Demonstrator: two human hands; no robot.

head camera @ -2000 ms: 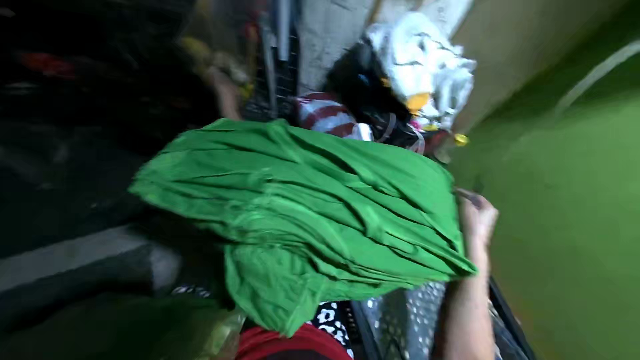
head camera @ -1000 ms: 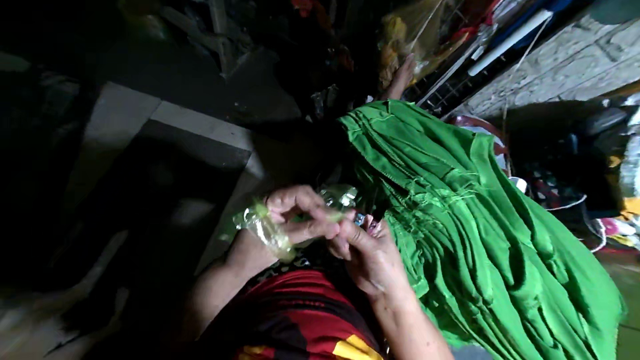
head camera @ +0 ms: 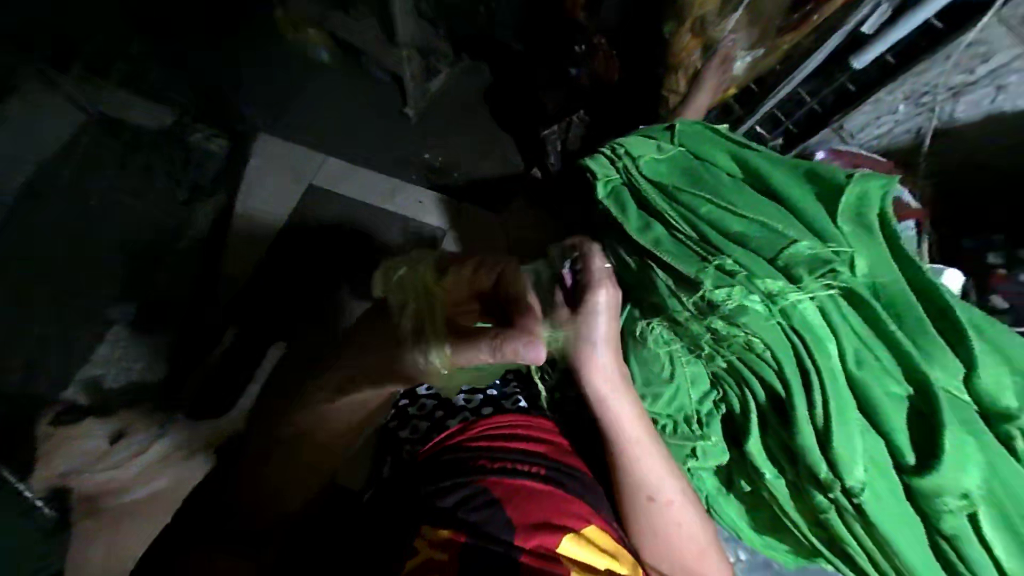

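Observation:
My left hand (head camera: 492, 320), dark and blurred, is in front of my lap with its thumb and forefinger pinched together on thin yellow-green strands. A crumpled, see-through yellowish band (head camera: 420, 308) wraps around its wrist. My right hand (head camera: 592, 308) is just beside it, fingers curled; a small dark and pink thing shows by its fingers, too blurred to name. A ring-like glint is on one finger. Right of that hand lies a large bunched pile of green fabric pieces (head camera: 800, 336), with seams and frayed loose threads.
Another person's hand (head camera: 712, 76) shows beyond the fabric, by a yellowish plastic bag. A black wire rack (head camera: 808, 92) with white tubes stands at the upper right, near a pale rough surface (head camera: 960, 76). Pale floor strips (head camera: 384, 192) cross the dark floor at the left.
The green fabric was spread across the middle with a hand at its right edge; it now lies on my right. My two hands have come together in front of my lap. The view has swung left.

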